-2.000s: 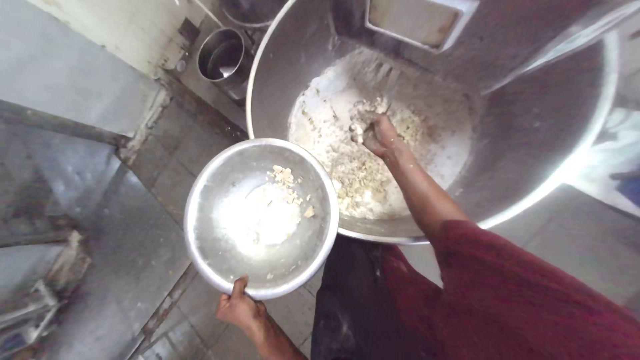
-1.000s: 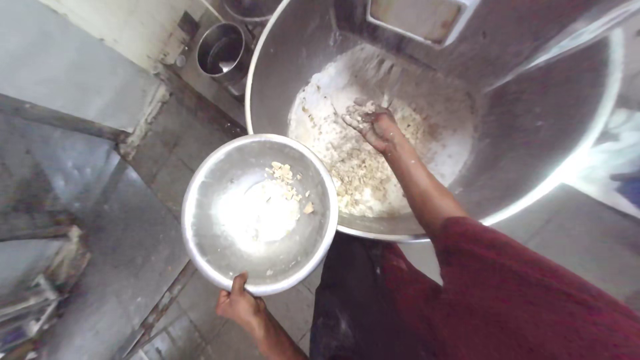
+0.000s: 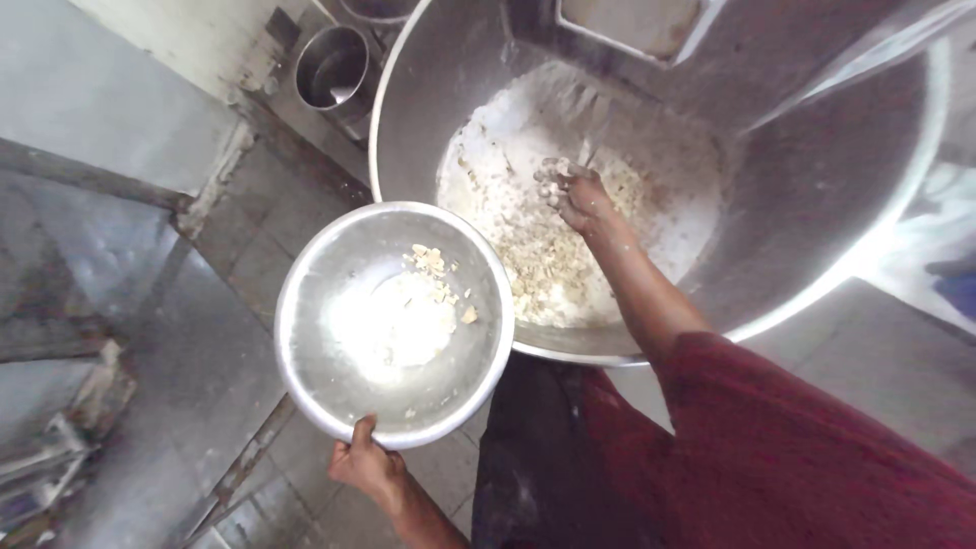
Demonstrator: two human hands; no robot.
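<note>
My left hand (image 3: 366, 461) grips the near rim of a wide metal bowl (image 3: 328, 381), thumb over the edge. Pale crumbly lumps (image 3: 427, 263) lie inside it, beside a bright glare. The bowl's right side meets or overlaps the rim of a large round metal vat (image 3: 808, 175). Inside the vat, my right hand (image 3: 583, 198) is coated with pale flour-like stuff around the fingers, which are spread and partly curled; whether it holds a lump is hard to tell. Under it lies a layer of white powder and yellowish crumbs (image 3: 549, 282) on the vat's bottom.
A metal pot (image 3: 333, 69) stands beyond the bowl, against the vat's left side. A framed metal part (image 3: 633, 27) juts over the vat's far side. Tiled floor (image 3: 267, 221) and a grey metal surface (image 3: 175, 366) lie to the left.
My right hand was lower in the crumbs with its fingers closed in; it has lifted a little and its fingers have spread. My left hand keeps its grip on the bowl.
</note>
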